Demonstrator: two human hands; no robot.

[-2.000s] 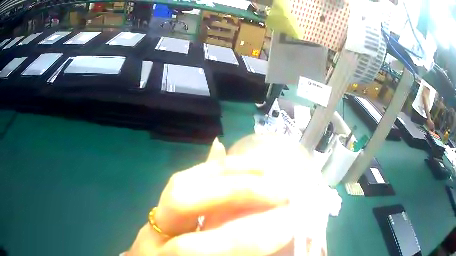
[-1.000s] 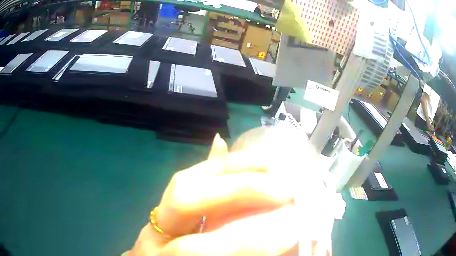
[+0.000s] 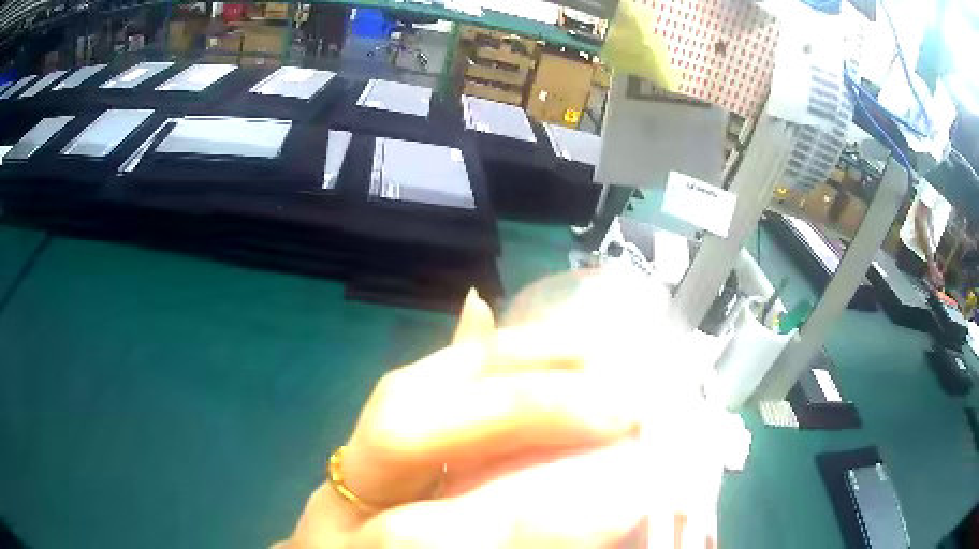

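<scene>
My left hand, with a gold ring, fills the lower middle and is strongly overexposed. Its fingers are bent and point right. A tiny bright glint shows between the fingers, too small to name. A rounded, pale pinkish shape shows just above the fingers; glare hides what it is. A white crumpled edge, perhaps a wiping cloth, shows at the right of the glare. My right hand cannot be told apart from the washed-out area. What either hand holds is hidden.
Silver-grey panels lie on black foam trays at the back left. Pale posts stand right of centre, with a label card and a white cup. A dark grey flat piece lies lower right. Another person's arm shows far right.
The background has shifted slightly right in the picture. My left hand has shifted slightly right too, and its grip looks nearly the same. The glint between the fingers is fainter.
</scene>
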